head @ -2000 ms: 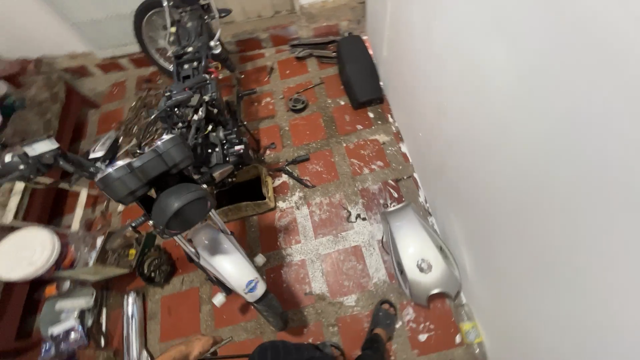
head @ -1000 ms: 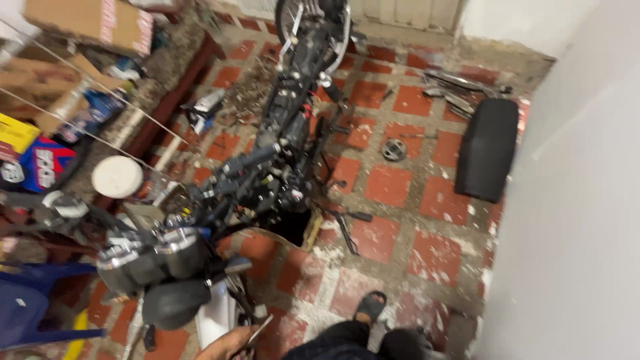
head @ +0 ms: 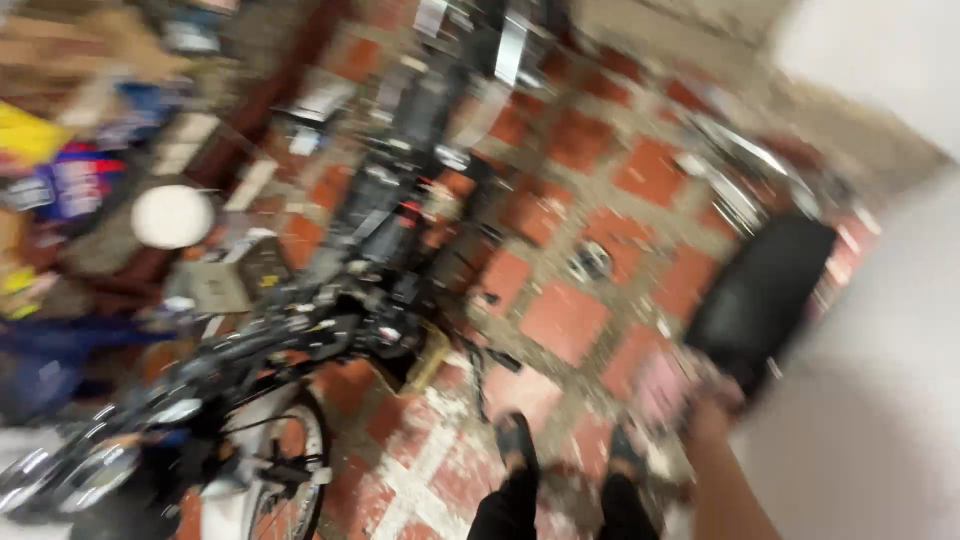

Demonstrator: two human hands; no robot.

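Note:
My right hand (head: 712,394) reaches in from the lower right, beside the near end of a black motorcycle seat (head: 761,289) on the floor. Motion blurs it; it appears closed on a pink, cloth-like item (head: 661,390). Whether the fingers touch the seat cannot be told. My left hand is out of view. To the left stands a partly stripped motorcycle (head: 375,225), its handlebar and gauges at the lower left and a spoked wheel (head: 304,465) with a pale fender below. A round metal part (head: 590,261) lies on the tiles between motorcycle and seat.
Chromed metal parts (head: 739,169) lie beyond the seat, close to the wall (head: 885,420). A box (head: 225,283), a white round lid (head: 172,216) and a blue plastic piece of furniture (head: 67,360) are at the left. An open container (head: 427,364) sits under the motorcycle.
The view has swung and come nearer to the seat. A hand that showed at the bottom by the motorcycle's front is gone from there; my right hand is now beside the seat with the pink item.

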